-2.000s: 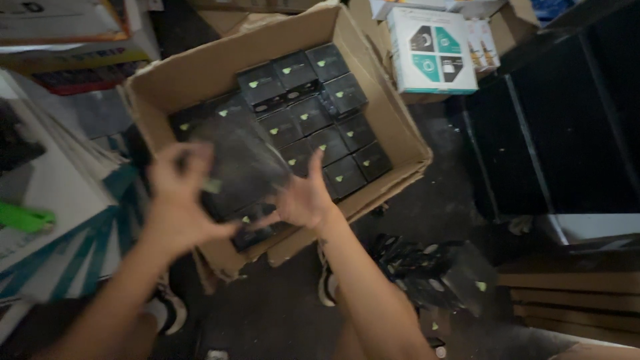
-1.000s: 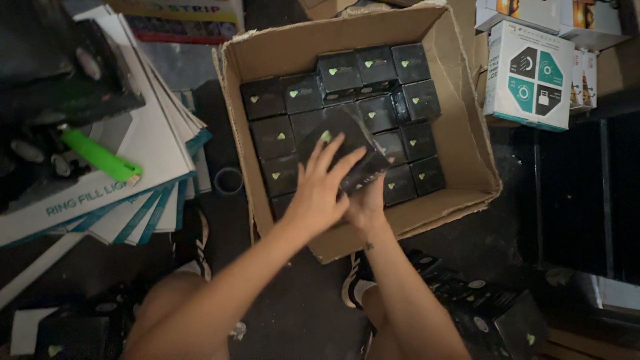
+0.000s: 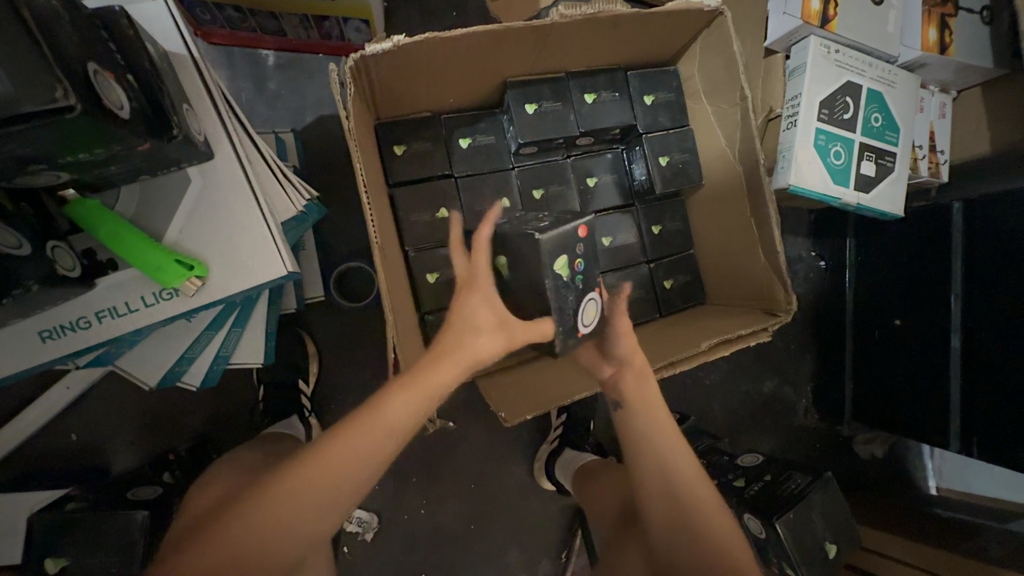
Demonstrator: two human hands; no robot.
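Both my hands hold one small black product box [image 3: 572, 280] with a green bulb picture and a white ring on its side. My left hand [image 3: 484, 300] is spread over its left side, thumb at the lower front edge. My right hand [image 3: 614, 340] supports it from the lower right, its fingers partly hidden behind it. This box is tilted above an open cardboard carton [image 3: 744, 200]. Inside the carton, rows of similar black boxes [image 3: 598, 178] lie packed, several at the back standing higher than their neighbours.
Flat ring-light boxes [image 3: 240, 200] are stacked at left, bearing black boxes and a green box cutter [image 3: 132, 240]. A tape roll [image 3: 354, 284] lies beside the carton. A white-and-teal box [image 3: 848, 128] stands at right. More black boxes [image 3: 808, 520] sit at lower right.
The held black box has turned, so that its side with the ring picture now shows. My left hand has moved from its top to its left side. The view has shifted slightly.
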